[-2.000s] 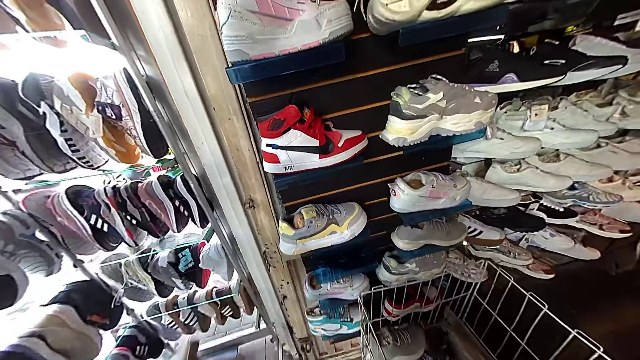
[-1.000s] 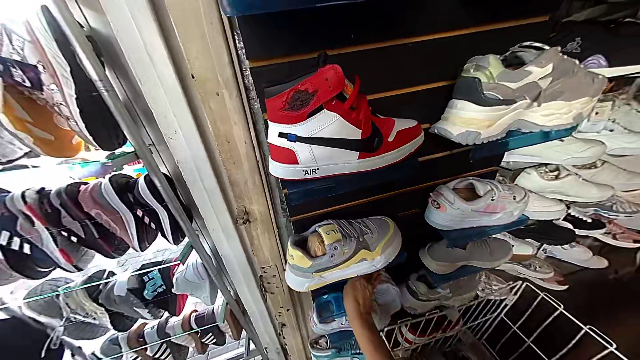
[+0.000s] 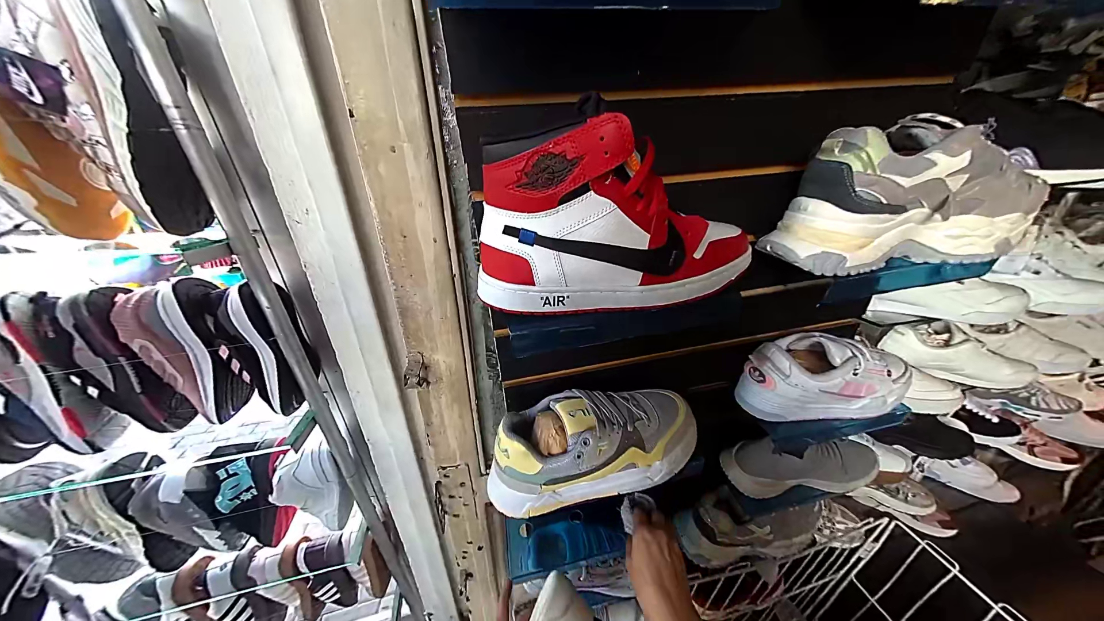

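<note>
My right hand (image 3: 660, 556) reaches up from the bottom middle and grips a crumpled grey cloth (image 3: 638, 511). The cloth is at the right end of a blue plastic shoe shelf (image 3: 561, 545), just below a grey and yellow sneaker (image 3: 595, 448). At the bottom edge, a sliver of my left hand (image 3: 504, 599) shows beside a white shoe (image 3: 559, 599); the rest is cut off, so its grip is unclear. Above, a red, white and black high-top sneaker (image 3: 612, 224) sits on another blue shelf.
A white wire basket (image 3: 862, 573) stands at the lower right. Chunky grey sneakers (image 3: 906, 203), a white and pink sneaker (image 3: 824, 379) and a grey shoe (image 3: 798, 466) sit on wall shelves. A worn metal post (image 3: 405, 285) separates them from glass shelves of shoes (image 3: 181, 354) at left.
The shoe seen earlier on the blue shelf under the grey and yellow sneaker is off it. My right hand, out of view two seconds ago, is now at that shelf. The view has moved closer.
</note>
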